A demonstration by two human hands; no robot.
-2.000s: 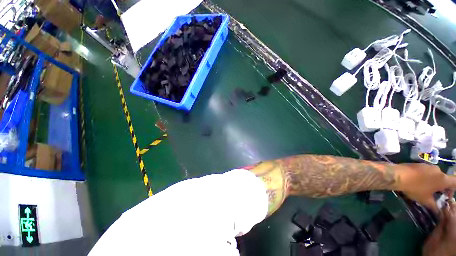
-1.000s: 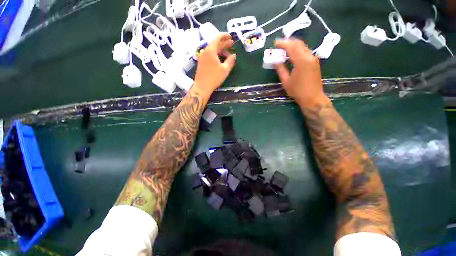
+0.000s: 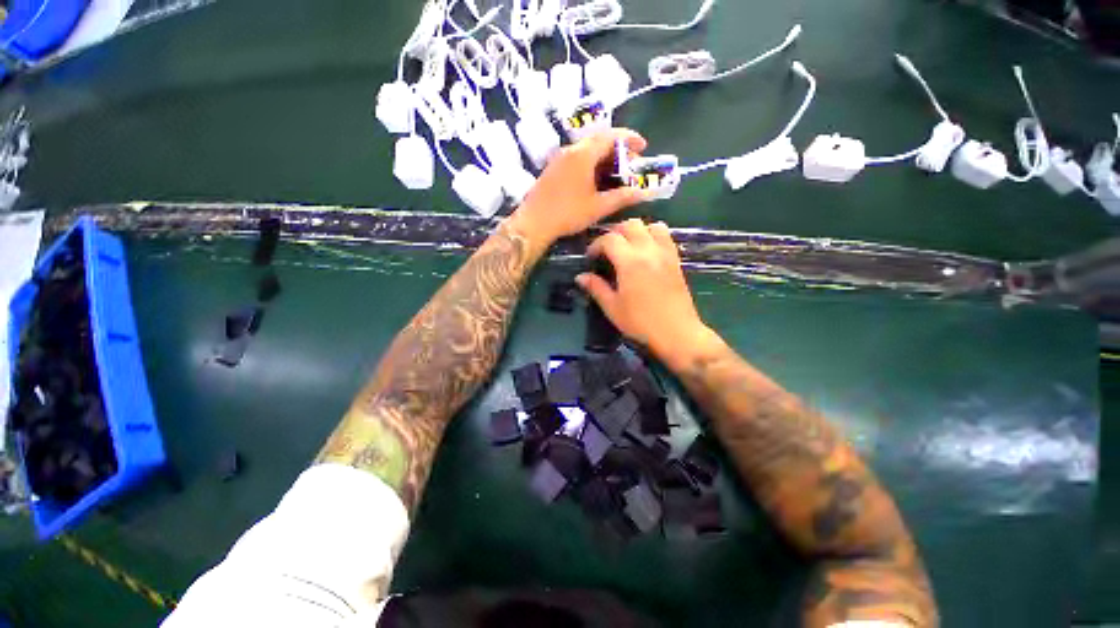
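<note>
My left hand [image 3: 577, 187] is over the green belt and grips an open white power adapter [image 3: 656, 179] by its left end, with coloured parts showing inside. Its cord runs right to a coil. My right hand [image 3: 645, 285] is just below it at the dark rail, fingers curled and pointing left. Its fingertips are near small black pieces, and I cannot tell whether it holds one. A loose pile of black insulating pieces [image 3: 598, 423] lies on the green bench below my hands. Another open adapter [image 3: 587, 118] lies just behind my left hand.
Many corded white adapters [image 3: 477, 189] lie bunched at the upper left of the belt. More adapters [image 3: 834, 157] lie in a row to the right. A worn dark rail [image 3: 847, 260] crosses between belt and bench. A blue bin of black pieces [image 3: 117, 356] stands at the left.
The view has shifted a little. My left hand has moved right onto the open adapter. My right hand has let go of a white adapter, which now lies further right, and has come back to the rail.
</note>
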